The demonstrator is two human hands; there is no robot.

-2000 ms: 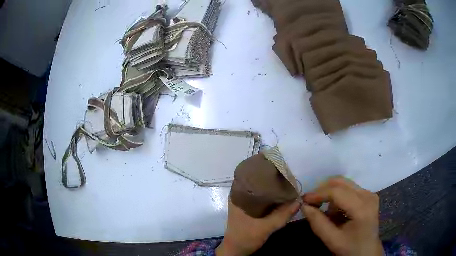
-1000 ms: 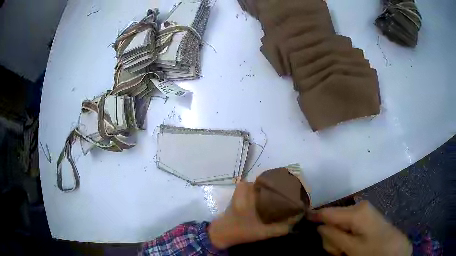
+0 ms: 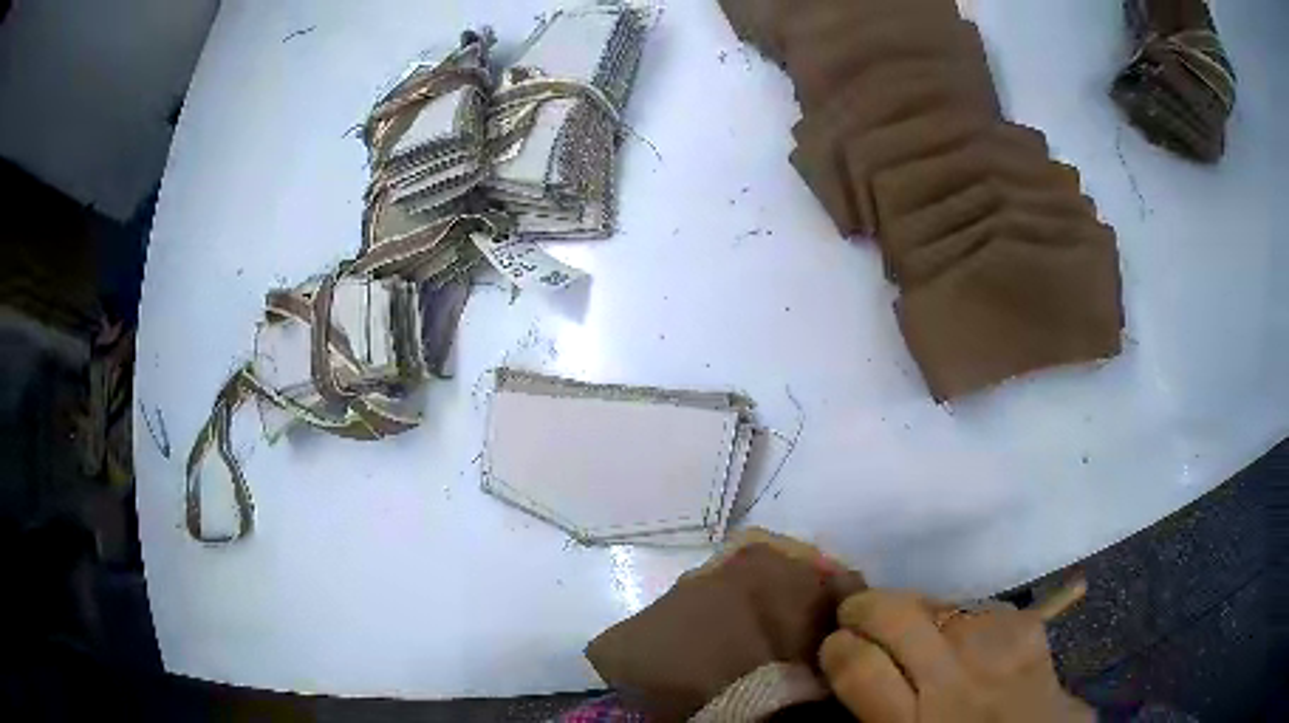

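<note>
A brown part-turned flap (image 3: 735, 614) lies spread at the near table edge, one pointed end toward the left. Its pale, finely striped face (image 3: 763, 692) shows at the bottom. My left hand (image 3: 775, 542) is mostly hidden behind the flap; only fingers show along its top edge, holding it. My right hand (image 3: 940, 657) has its fingers closed at the flap's right side. A thin tan stick-like item (image 3: 1060, 600) pokes out beyond my right hand; how it is held is hidden. A small pile of pale unturned flaps (image 3: 615, 459) lies just beyond my hands.
Tied bundles of unturned flaps (image 3: 558, 134) and a white ticket (image 3: 530, 264) lie upper left, with a fabric tie loop (image 3: 219, 480) at left. Overlapping turned brown flaps (image 3: 1011, 304) run along the right. A tied brown bundle (image 3: 1180, 85) is far right. The white table (image 3: 354, 579) has a curved near edge.
The flap has gone from a rounded pouch to a flatter shape with its point leftward. My left hand has moved behind it. My right hand has come in against it, and the tan item now shows.
</note>
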